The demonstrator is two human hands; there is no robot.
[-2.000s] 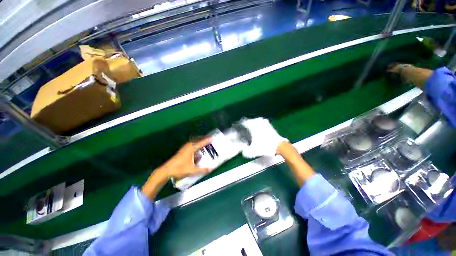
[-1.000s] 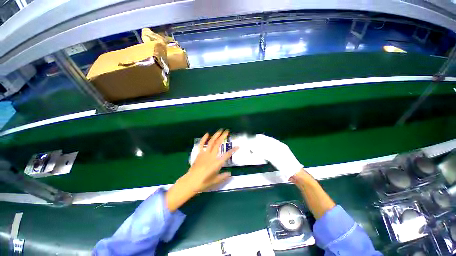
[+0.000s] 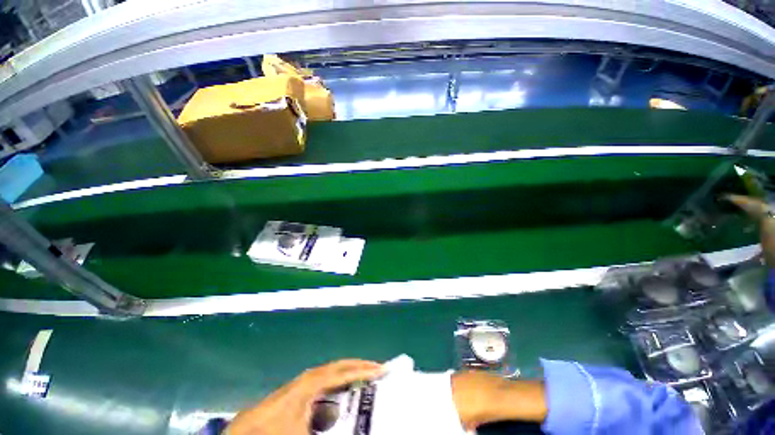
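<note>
My left hand (image 3: 297, 399), bare, is at the bottom middle with its fingers on a printed retail box (image 3: 347, 411). My right hand (image 3: 416, 399), in a white glove, is against the right end of this box; its fingers are partly hidden. The box's lower part is cut off by the picture's edge. A clear blister tray with a round device (image 3: 487, 345) lies on the green worktop just beyond my right wrist. Another retail box (image 3: 293, 244) lies on the conveyor belt with its white end flap to the right.
More clear trays with round devices (image 3: 682, 360) lie at the right. A partly hidden printed box (image 3: 53, 257) is on the belt behind the left metal post (image 3: 64, 265). A brown carton (image 3: 244, 121) stands on the far shelf. A coworker's hand (image 3: 748, 205) reaches in at right.
The box that was between my hands over the belt now lies on the belt, let go. Both hands have come back toward me, onto another printed box. The belt's left box is further left.
</note>
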